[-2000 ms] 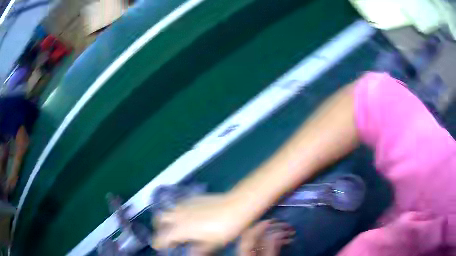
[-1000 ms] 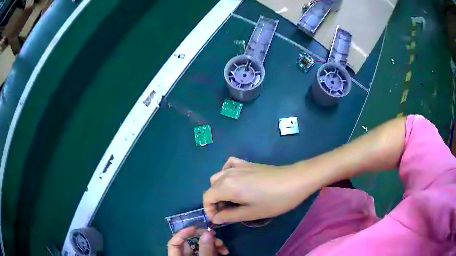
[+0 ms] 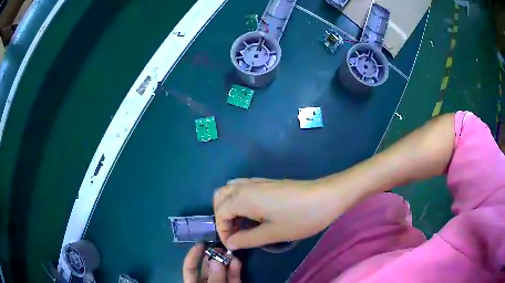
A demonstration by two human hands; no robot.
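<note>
My left hand (image 3: 213,266) is at the bottom centre, cut off by the lower edge, and holds a small dark circuit board (image 3: 218,256) at its fingertips. My right hand (image 3: 266,213) is bent over it, thumb and fingertips pinched at the board's edge on a tiny pale piece, perhaps a connector or lead wire. A grey plastic housing lies under my right hand. Its trough-like arm (image 3: 191,229) sticks out to the left, and part of its round cup (image 3: 278,246) shows below my wrist; the rest is hidden.
Two green boards (image 3: 206,129) and a pale-faced board (image 3: 310,118) lie beyond my hands. Two grey housings (image 3: 256,57) stand farther back, with small boards beside them. Another round cup (image 3: 81,258) is at the lower left by the white rail (image 3: 113,130). Tan cardboard (image 3: 407,25) is at the upper right.
Two seconds ago my right arm reached to the lower left over the rail, blurred. Since one second ago the view has shifted, and the held board has turned to show its edge.
</note>
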